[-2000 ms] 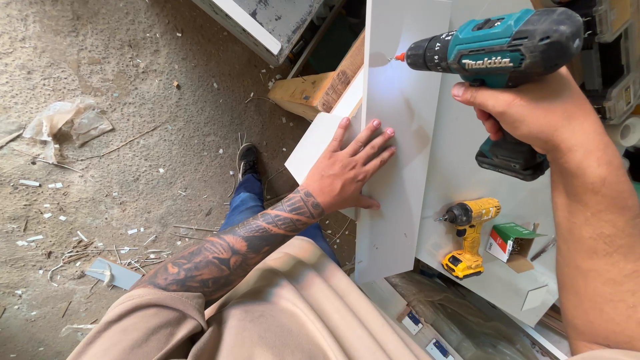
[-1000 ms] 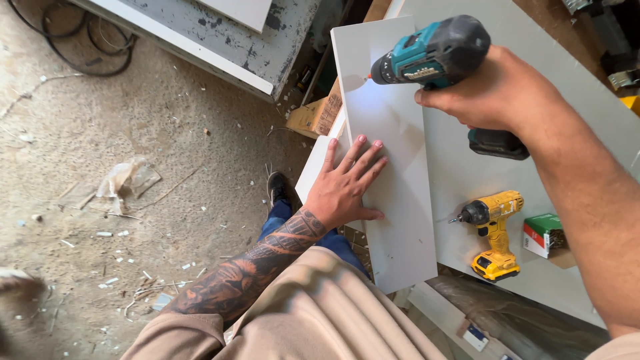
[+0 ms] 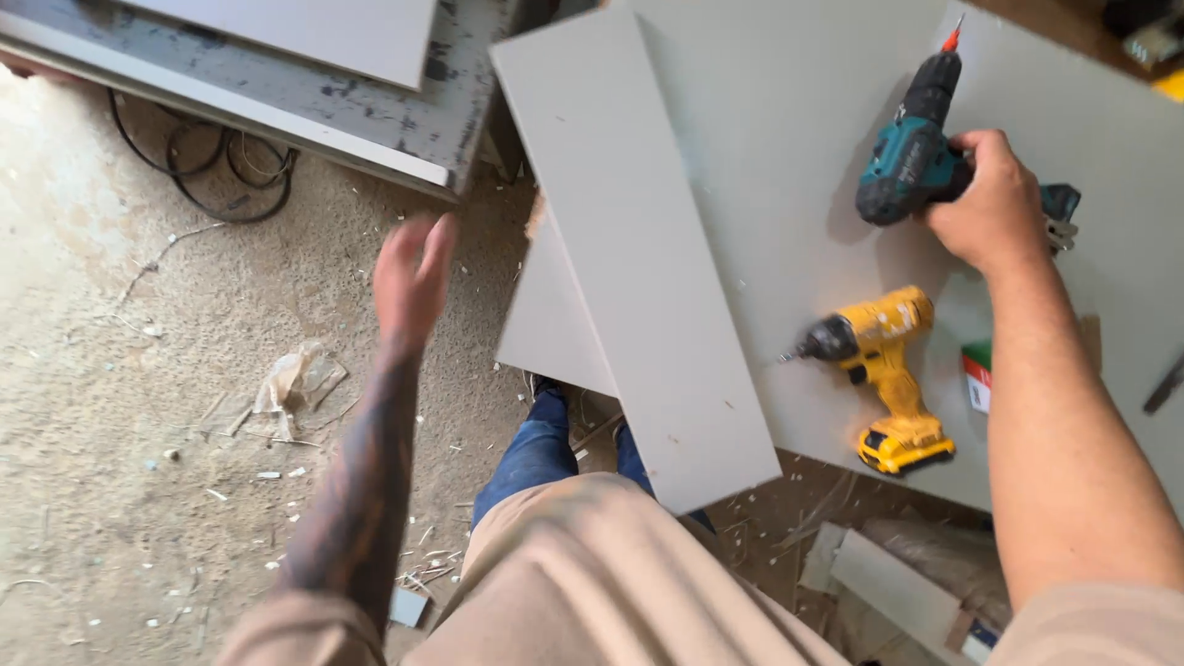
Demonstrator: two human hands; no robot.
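My right hand (image 3: 999, 203) is on the teal Makita cordless drill (image 3: 911, 157), which lies or is held low over the grey worktop panel (image 3: 795, 111), its red-tipped bit pointing away from me. My left hand (image 3: 413, 273), blurred, is off the boards and over the floor, with nothing seen in it. Between the hands a long grey board (image 3: 638, 268) lies at a slant, partly over another light board (image 3: 555, 305). A yellow cordless impact driver (image 3: 879, 370) lies right of the long board, its bit toward it.
A paint-marked table (image 3: 370, 120) with a light panel (image 3: 324, 28) stands at the upper left, black cable (image 3: 231, 185) beneath. A green, white and red box (image 3: 978, 375) is partly hidden by my right forearm. Clear plastic film (image 3: 301, 379) and scraps litter the floor.
My left hand has come off the long board and moved left. My right hand has taken the drill from over that board to the right, above the worktop. The view has shifted.
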